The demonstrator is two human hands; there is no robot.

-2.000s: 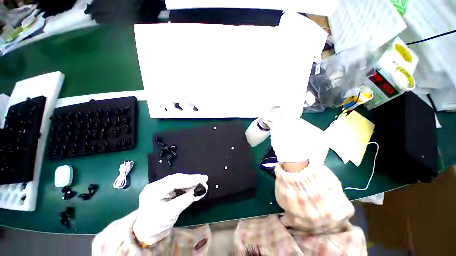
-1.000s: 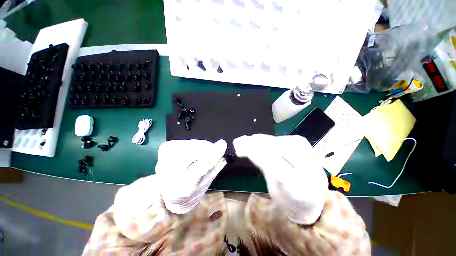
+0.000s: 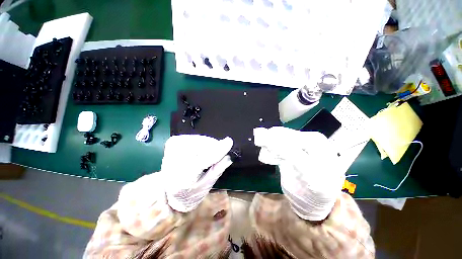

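Note:
My left hand (image 3: 200, 164), in a white glove, holds a small glossy black piece, perhaps an earphone (image 3: 234, 154), at its fingertips over the front of the black foam pad (image 3: 223, 114). My right hand (image 3: 296, 159), also white-gloved, is just right of it, a short gap away, with its fingertips together. I cannot tell whether it holds something tiny. Several loose black pieces (image 3: 191, 112) lie at the pad's upper left, with tiny white specks on the pad. A white blister tray (image 3: 273, 43) behind the pad has a few black pieces in its front row.
A pump bottle (image 3: 296, 105), a smartphone (image 3: 322, 123) and yellow sheets (image 3: 397, 129) are on the right. An orange tool (image 3: 349, 186) lies at the bench edge. A black parts tray (image 3: 119, 76), a white case (image 3: 87, 122) and a coiled white cable (image 3: 146, 128) are on the left.
My right hand has left the bottle and come over to the front of the pad beside my left hand. Since one second ago the fingertips have parted slightly. The camera view has shifted.

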